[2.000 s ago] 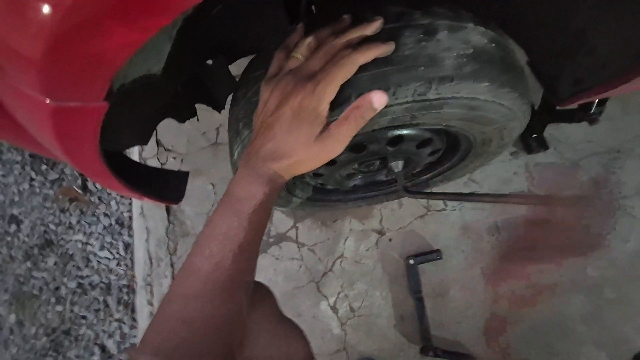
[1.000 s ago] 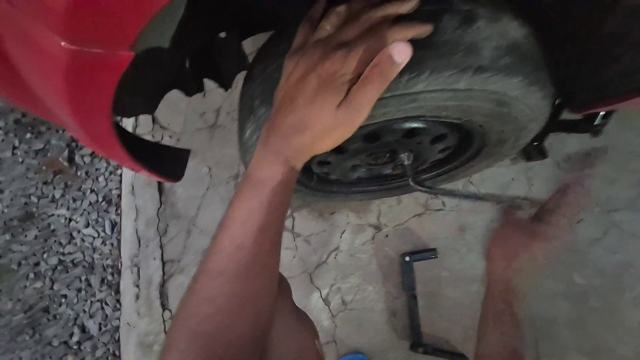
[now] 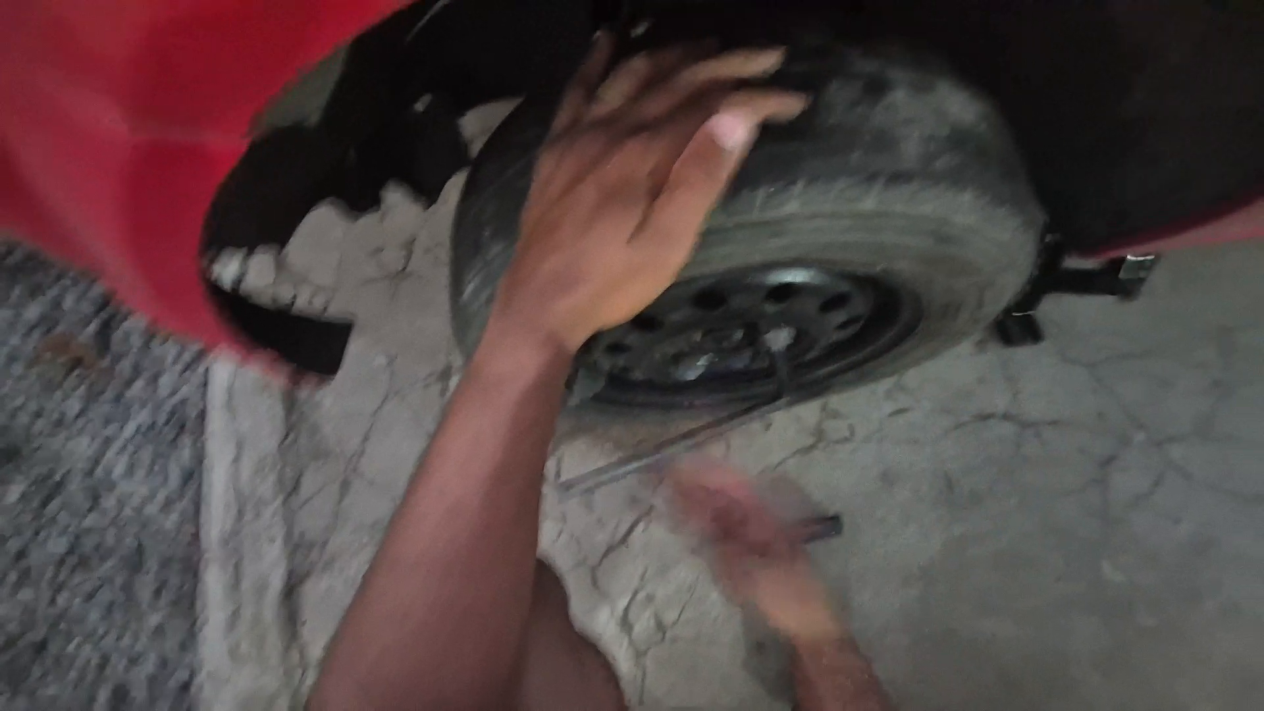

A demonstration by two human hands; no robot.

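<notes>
My left hand [image 3: 632, 188] lies flat on the tread of a black car tyre [image 3: 889, 207], its fingers apart. The tyre sits on a dark steel wheel rim [image 3: 839, 306]. An L-shaped lug wrench [image 3: 671, 444] stands with its head at a wheel nut, and its long arm points down to the left. Just below that arm is my right hand [image 3: 741, 523], heavily blurred; whether it touches the wrench cannot be told. Behind the right hand shows one end of a black cranked handle [image 3: 825, 528] on the ground; the hand hides most of it.
The red car body [image 3: 118, 168] arches over the wheel at the upper left. A black metal part, possibly a jack [image 3: 1066, 281], sticks out right of the tyre. Below lies cracked concrete [image 3: 1037, 474], with a kerb edge [image 3: 242, 533] and grey gravel [image 3: 89, 494] at left.
The wrench's long arm has swung from pointing right to pointing lower left. My right hand, at the wrench's far end one second ago, has moved left. My left hand stays on the tyre.
</notes>
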